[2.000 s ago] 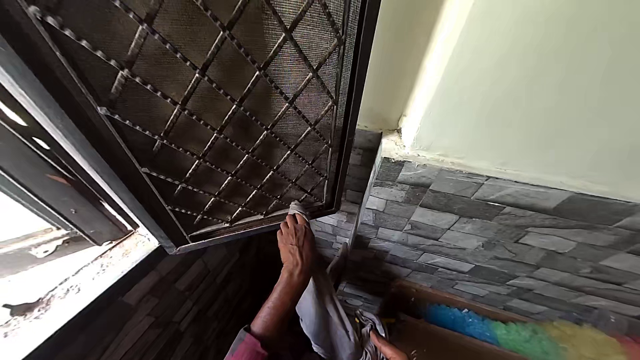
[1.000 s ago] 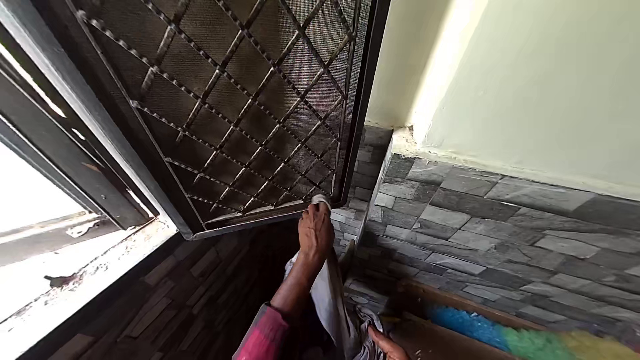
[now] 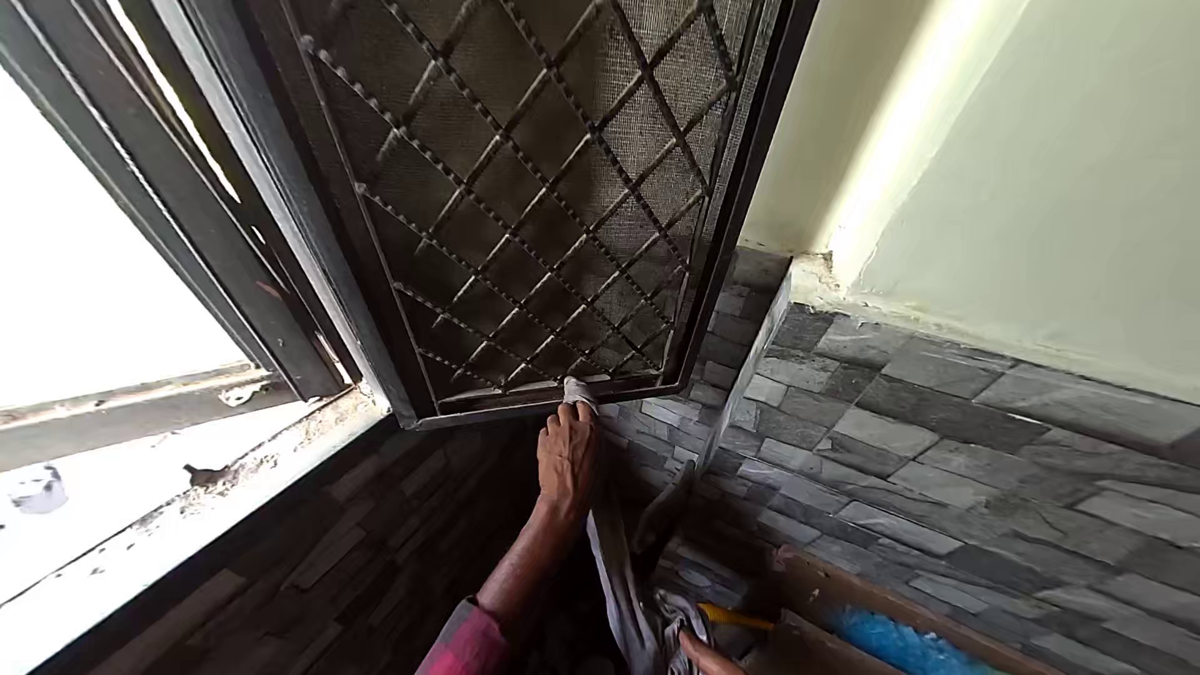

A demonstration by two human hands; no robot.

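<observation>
My left hand (image 3: 566, 455) holds one end of a light grey cloth (image 3: 614, 572) against the bottom rail of a dark window shutter (image 3: 534, 401). The shutter carries a metal lattice grille (image 3: 548, 197) over a fine mesh. From that hand the cloth hangs down to my right hand (image 3: 708, 653), at the bottom edge of the view, where it is bunched up. Only part of the right hand shows, touching the bunched cloth. A yellow thing (image 3: 736, 616) lies beside the bunch; what it is cannot be told.
At left is the window frame (image 3: 281, 281) with a dusty, chipped sill (image 3: 234, 487). Grey stone-pattern tiles (image 3: 900, 441) cover the lower wall at right, below pale green plaster (image 3: 1059, 206). At bottom right, a brown box-like thing (image 3: 806, 572) stands near blue bristle-like material (image 3: 905, 642).
My left hand with the cloth has moved left along the shutter's bottom rail since a second ago. The yellow thing beside the bunched cloth now shows.
</observation>
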